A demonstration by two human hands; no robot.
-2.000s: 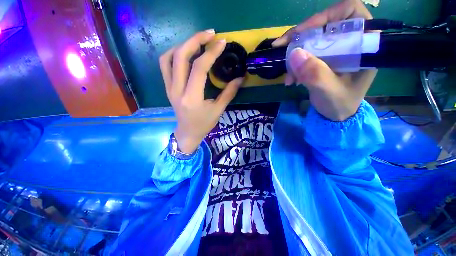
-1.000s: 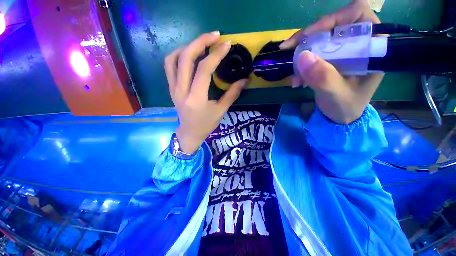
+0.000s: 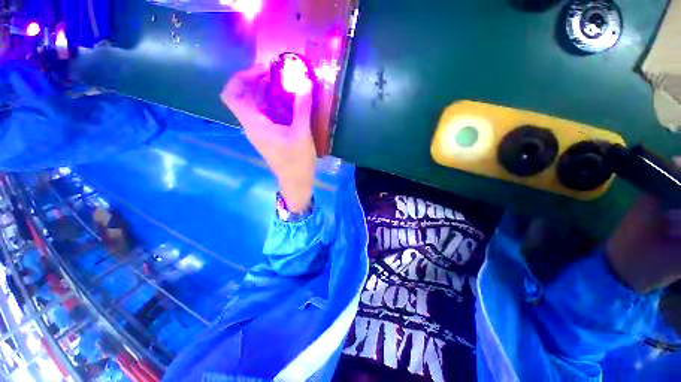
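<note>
My left hand (image 3: 276, 123) holds a round black unit (image 3: 287, 82) over the orange-red base plate (image 3: 328, 97), lit by glaring pink-purple light. The yellow fixture (image 3: 491, 170) lies on the green bench; its left seat is pale and unfilled, and round black units sit in its middle seat (image 3: 528, 150) and right seat (image 3: 586, 166). My right hand (image 3: 648, 242) is dim at the right edge, below the black barrel of the electric screwdriver (image 3: 657, 170). The barrel's tip is beside the right unit. The right fingers' hold on the tool cannot be made out.
A round black unit with a silvery centre (image 3: 593, 25) lies on the bench (image 3: 403, 74) behind the fixture. Another dark round thing is cut off at the top edge. A tan cardboard piece (image 3: 664, 63) is at the far right.
The view has swung left. My left hand has left the fixture, taken the unit from its left seat and moved left over the orange-red plate. My right hand and tool have shifted to the right edge.
</note>
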